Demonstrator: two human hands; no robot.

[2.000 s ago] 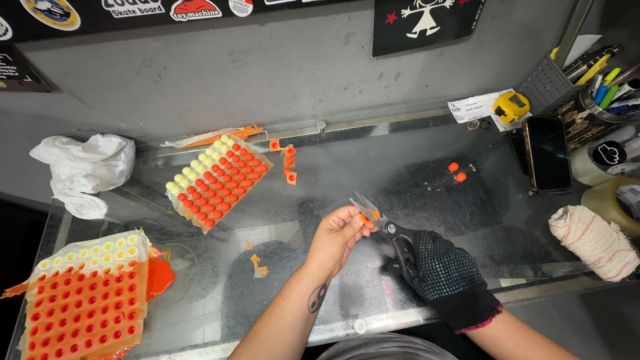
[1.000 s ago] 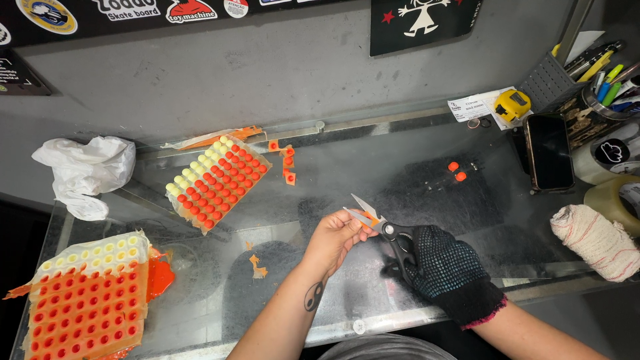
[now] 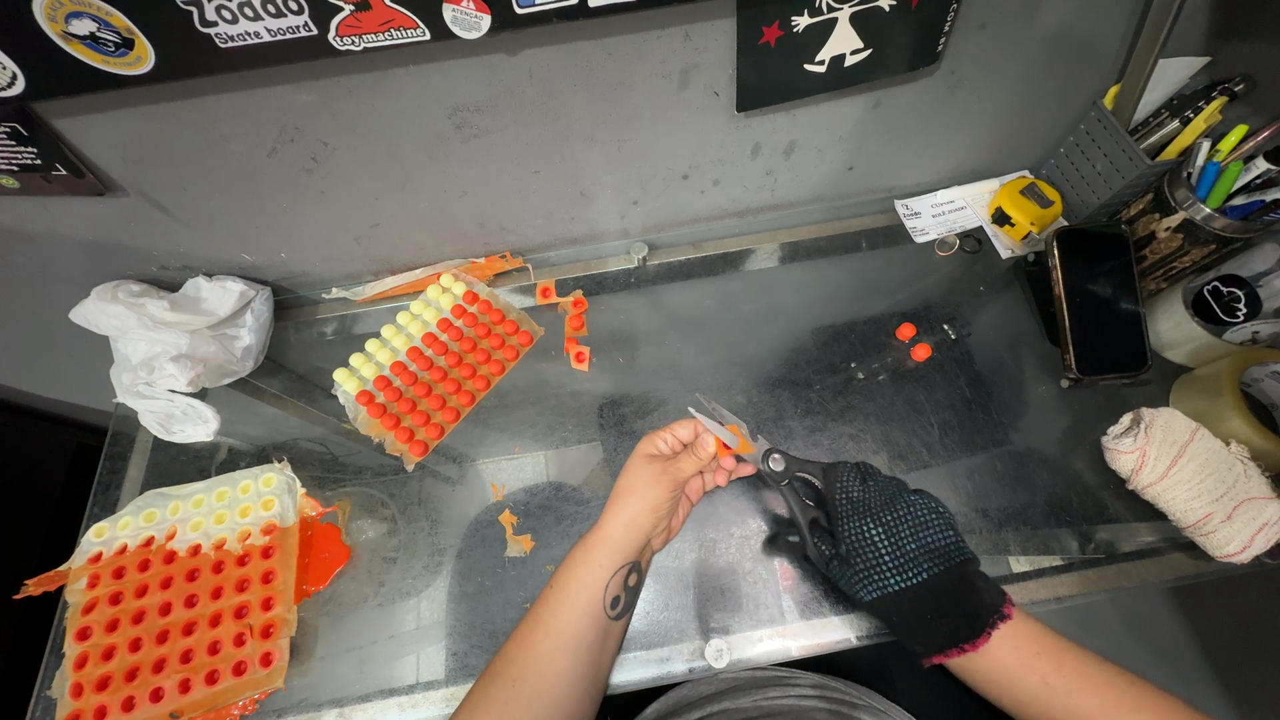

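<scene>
Near the middle of the glass table, my left hand [image 3: 672, 482], which is bare, pinches a small orange piece [image 3: 738, 440] between thumb and fingers. My right hand [image 3: 890, 535] wears a black knitted glove with blue dots and grips black-handled scissors [image 3: 777, 460]. The scissor blades are parted and lie around the orange piece, close to my left fingertips. Beyond and to the left rests a sheet of red and pale yellow domes [image 3: 440, 362]. Several cut orange squares [image 3: 576, 322] lie beside it. Two small red-orange pieces [image 3: 913, 342] lie at the right.
At the front left lies a sheet with red and pale hollows [image 3: 180, 595] over spilled orange material [image 3: 322, 550]. A crumpled white bag [image 3: 180, 340] is behind it. Orange scraps [image 3: 515, 532] lie left of my forearm. Rightward are a tape measure [image 3: 1025, 207], phone [image 3: 1100, 300] and cloth roll [image 3: 1190, 482].
Both hands stay near the same place. The scissor blades have shifted around the small orange piece between my left fingers.
</scene>
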